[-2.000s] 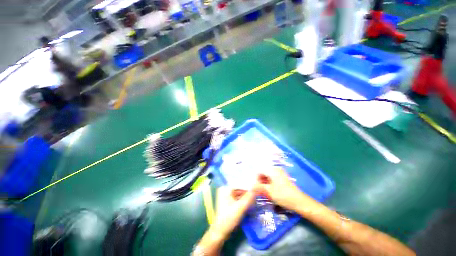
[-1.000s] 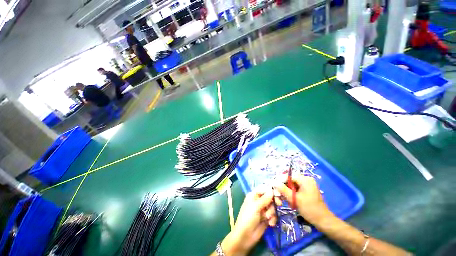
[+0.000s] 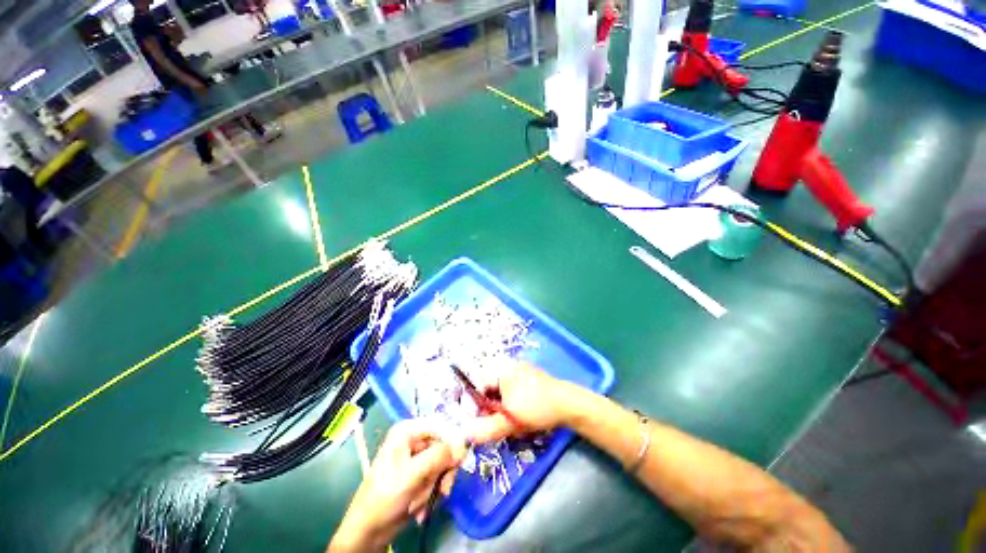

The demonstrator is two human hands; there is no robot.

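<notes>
My right hand (image 3: 530, 402) is closed around small red-handled cutters (image 3: 474, 391), their dark tip pointing up and left over the blue tray (image 3: 584, 367). My left hand (image 3: 405, 470) pinches a black cable (image 3: 432, 516) near its end, close beside my right hand. The cable hangs down from the fingers; its held end is hidden by them. Small white and silvery pieces (image 3: 476, 329) lie loose in the tray beneath both hands. A thick bundle of black cables (image 3: 297, 335) with whitish ends lies left of the tray, touching its rim.
A second cable bundle (image 3: 178, 518) lies at lower left. A steel ruler (image 3: 678, 282) lies right of the tray. Behind are blue parts bins (image 3: 665, 162) on white paper (image 3: 660, 225), a green pot (image 3: 735, 232), a black cord and a red heat gun (image 3: 800, 151). A person (image 3: 162, 54) stands beyond the bench.
The view has swung right, so the tray and bundles appear further left and the heat gun is fully visible. The hands stay together over the tray with cutters and cable.
</notes>
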